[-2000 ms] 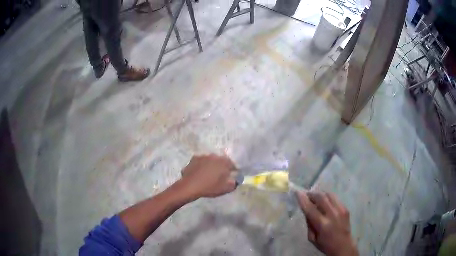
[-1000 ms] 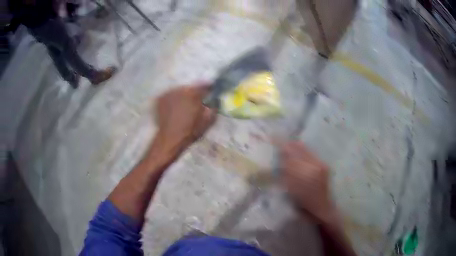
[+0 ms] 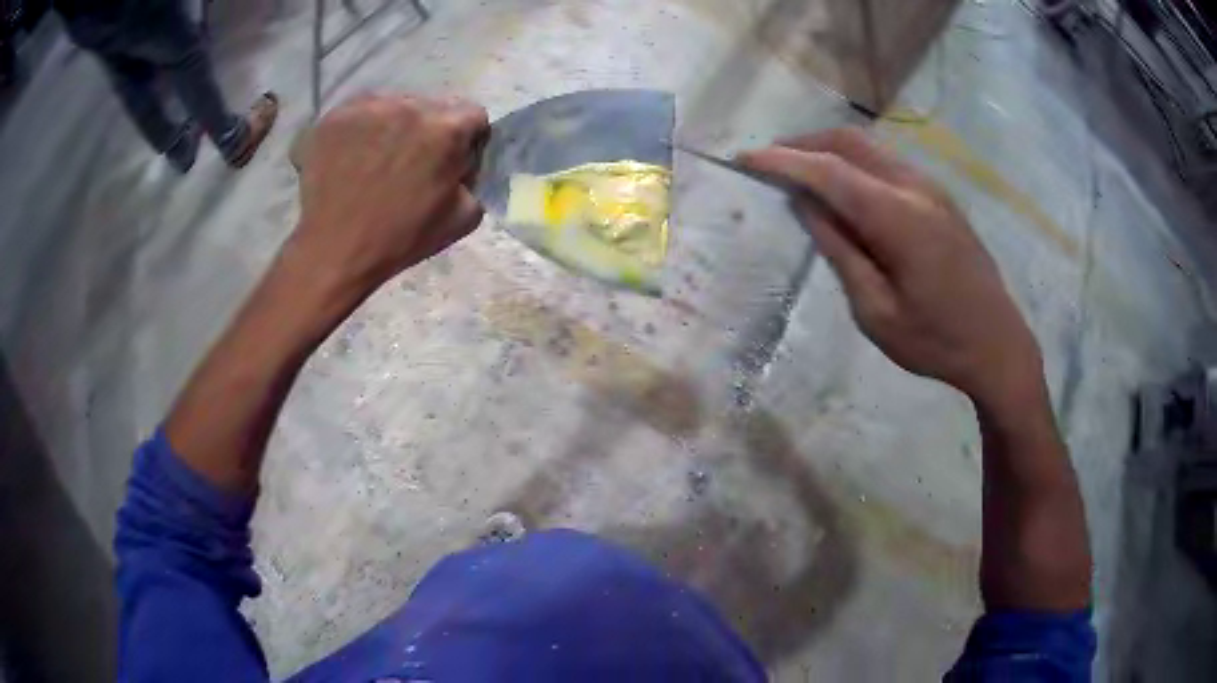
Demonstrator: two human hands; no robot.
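Note:
My left hand grips the handle end of a wide, fan-shaped grey putty knife, its blade pointing right. A pale-yellow lump of filler lies on the lower half of the blade, with a brighter yellow streak near its left side. My right hand holds a thin grey scraper, seen nearly edge-on. Its tip is close to the right edge of the putty knife; I cannot tell whether they touch. The scraper's handle is hidden in my fingers.
A person's legs and brown shoe are at the upper left, beside grey metal trestle legs. The bottom of a brown panel stands at the top right. Yellow lines mark the stained grey floor. Dark objects are at the right edge.
The putty knife and filler have come up and now show face-on. My right hand has risen from lower right to beside the blade. The view has tilted down, showing my blue clothing.

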